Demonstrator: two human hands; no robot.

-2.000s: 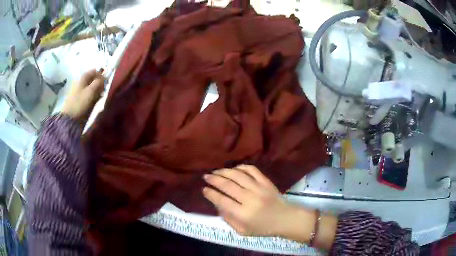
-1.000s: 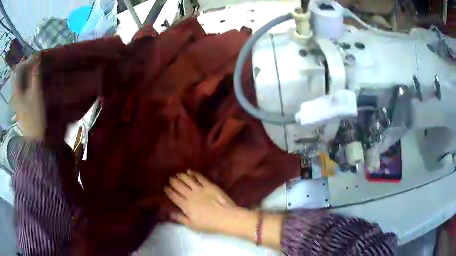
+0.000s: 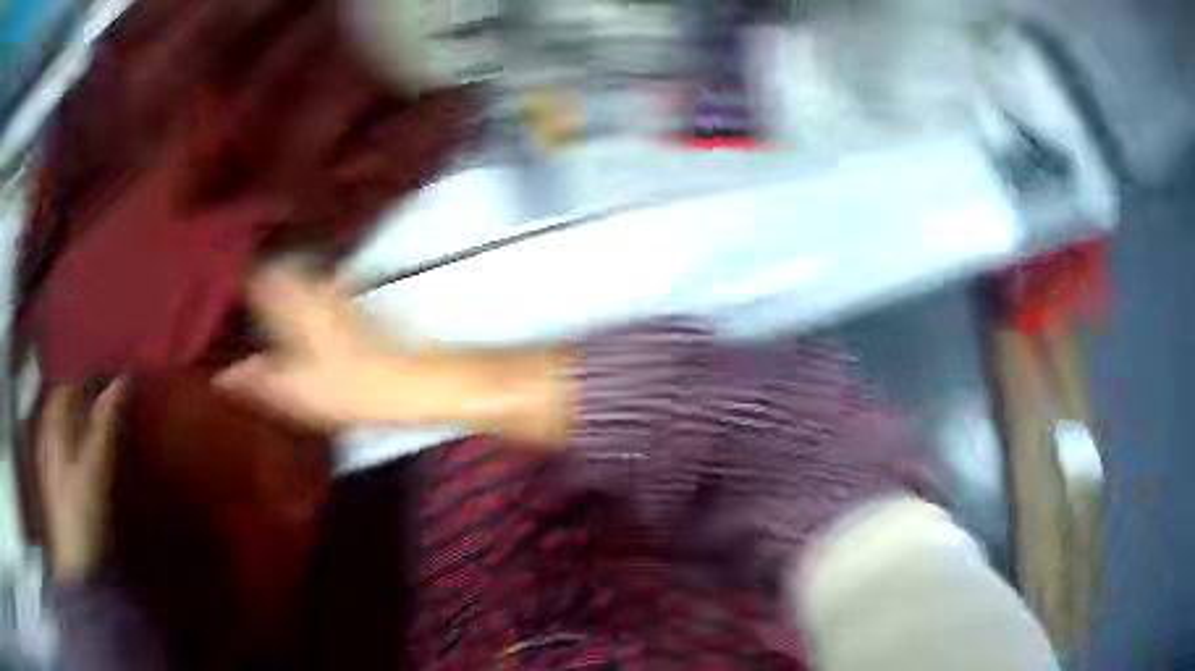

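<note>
The dark red-brown fabric (image 3: pixel 144 282) lies crumpled over the left part of the table and hangs down towards the lap. The whole view is blurred by motion. My right hand (image 3: pixel 321 361) is at the fabric's right side near the table edge, with thumb and fingers apart; whether it pinches any fabric cannot be told. My left hand (image 3: pixel 76 459) is at the far left, at the fabric's left side, thumb and fingers apart, its hold on the fabric unclear. The sewing machine's head is cut off at the top, and the tan-yellow piece (image 3: pixel 556 118) shows blurred.
The white table edge (image 3: pixel 708 269) curves across the middle. A red-edged phone (image 3: pixel 721 139) lies on the machine bed. A crumpled red bag (image 3: pixel 1059 286) hangs at the right table end. A wooden bench (image 3: pixel 1042 498) with a small white item stands at the right. Checked cloth (image 3: pixel 511 564) covers the lap.
The view has swung down and to the right, so the machine shows higher up. The gap in the fabric no longer shows. The left hand now shows lower, near the fabric's left edge.
</note>
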